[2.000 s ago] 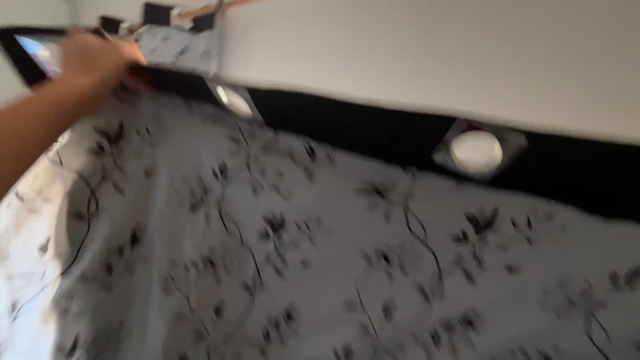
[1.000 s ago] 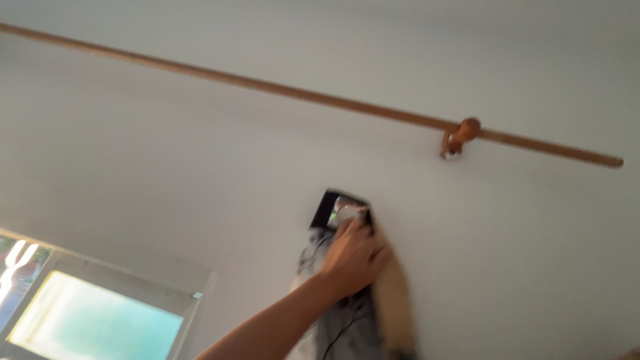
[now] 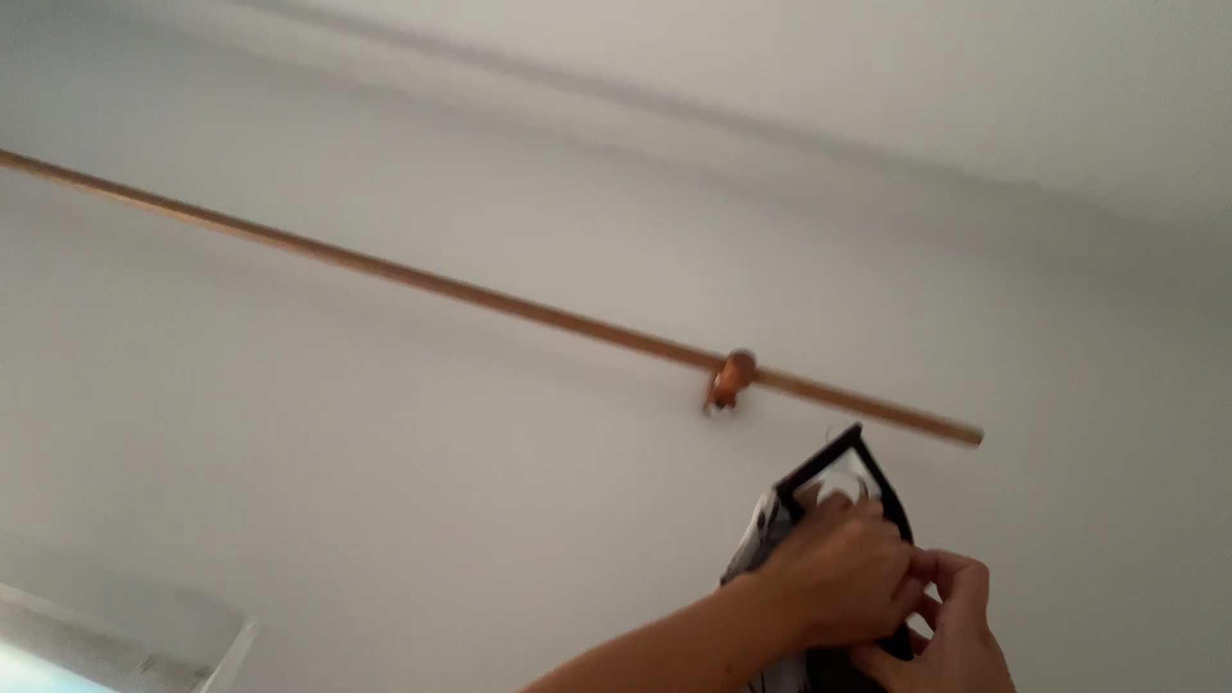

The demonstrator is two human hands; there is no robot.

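Note:
My left hand [image 3: 847, 568] grips the black top band of a grommet curtain [image 3: 754, 544], its fingers by a pale eyelet [image 3: 840, 476]. Close against it on the right, my right hand [image 3: 948, 626] holds the bunched curtain edge with bent fingers. The curtain is light with dark markings and mostly hidden behind my hands and forearm. Just above the band runs a wooden curtain rod [image 3: 481, 294], its bare right end over my hands. The curtain is apart from the rod.
A reddish-brown bracket [image 3: 731, 380] carries the rod near its right end, fixed at a pale wall [image 3: 385, 462]. The ceiling [image 3: 962, 87] meets the wall above. Part of a window frame [image 3: 226, 659] shows at the lower left.
A second hand, my right, has come into view at the curtain. The curtain top in my left hand is now nearer the rod's right end. The view has shifted much from the first frame.

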